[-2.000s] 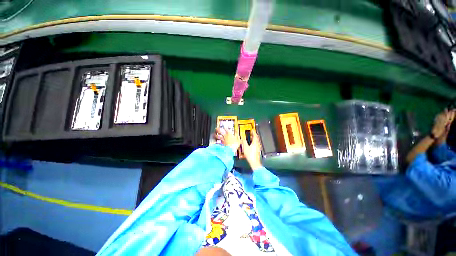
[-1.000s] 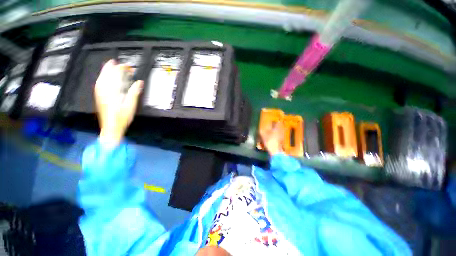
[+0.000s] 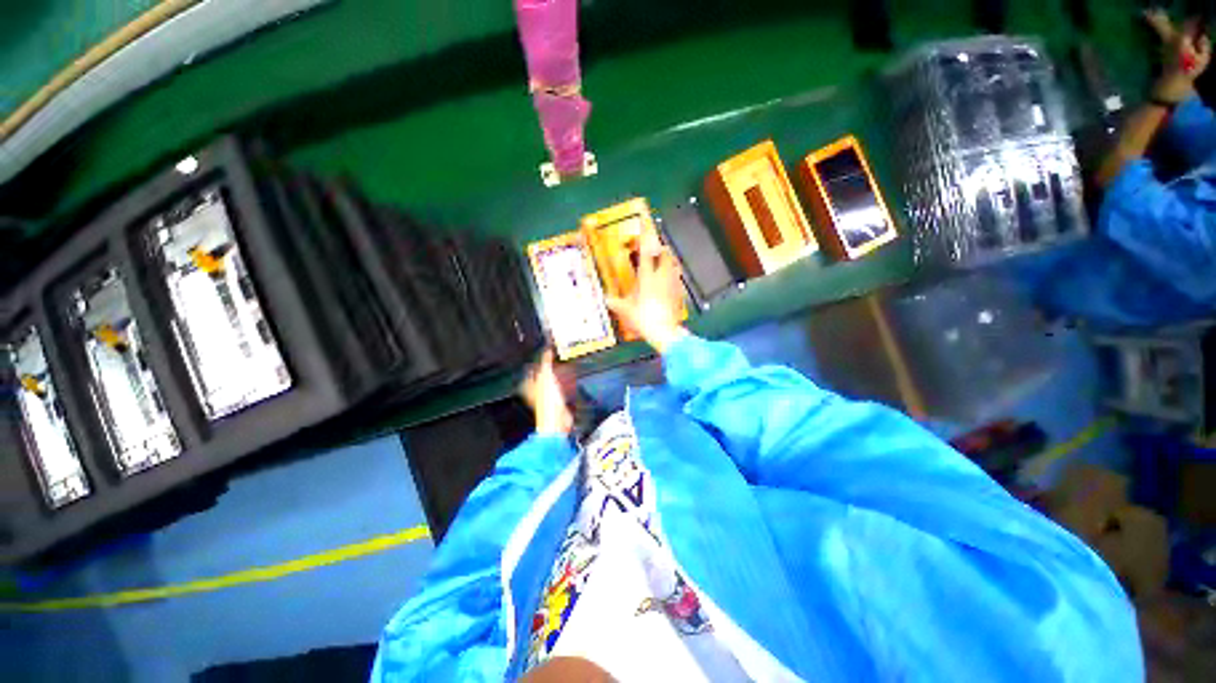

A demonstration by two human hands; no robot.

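An orange fixture frame holds a silver-white phone part [image 3: 574, 296], flat on the green bench. My left hand [image 3: 548, 396] is at its lower left edge, partly blurred; whether it touches the frame is unclear. My right hand [image 3: 650, 296] lies over the lower part of the neighbouring orange fixture frame [image 3: 616, 232], hiding much of its inside; its grip cannot be told. A flat black fixture base [image 3: 698, 250] lies to the right. Further right are an orange frame with a central slot [image 3: 764, 210] and another holding a glossy black screen part [image 3: 850, 196].
A thick stack of black foam trays [image 3: 315, 287] stands at left, its top tray holding three silver-white parts [image 3: 226, 315]. A pink-wrapped post [image 3: 558, 94] rises behind the frames. Clear blister trays [image 3: 994, 154] are stacked at right. Another person's blue sleeve [image 3: 1158, 220] shows at far right.
My left hand has come back from the foam tray to the leftmost orange frame. A third silver-white part now shows in the tray. My right hand moved one frame rightward. The view has turned.
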